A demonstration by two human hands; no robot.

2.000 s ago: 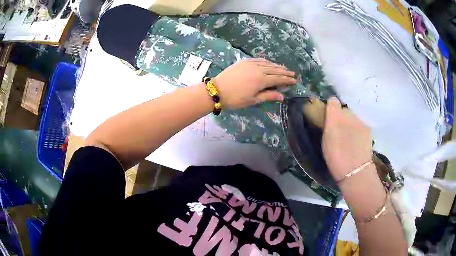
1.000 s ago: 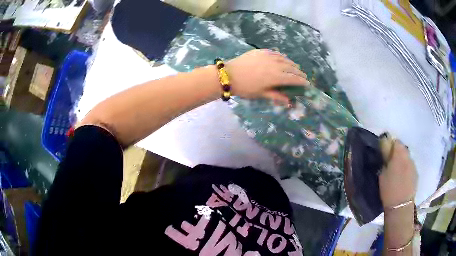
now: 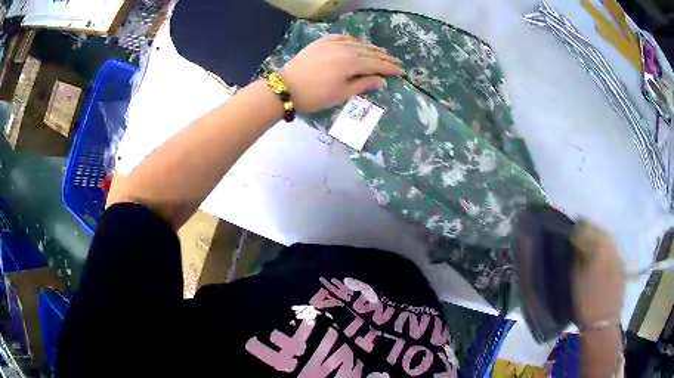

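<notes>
A dark green floral garment (image 3: 451,162) lies spread across the white pressing table, its upper left part by the dark rounded sleeve board (image 3: 225,37). A white label (image 3: 356,122) lies on the garment. My left hand (image 3: 336,70) rests palm down on the garment's upper left part, just above the label, fingers extended and holding nothing. My right hand (image 3: 600,273) grips the steam iron (image 3: 547,269) at the garment's lower right end. The iron and right hand are blurred. Whether the soleplate touches the cloth cannot be told.
Grey-and-white striped strips (image 3: 602,85) lie along the table's far right side, near yellow card shapes (image 3: 617,31). A blue basket (image 3: 94,148) stands on the floor at left, beside cardboard (image 3: 44,100). Another blue basket (image 3: 494,345) shows below the table's near edge.
The iron has moved right from the garment's middle to its lower right end. My left hand has moved up and left over the last second, and the label is uncovered again.
</notes>
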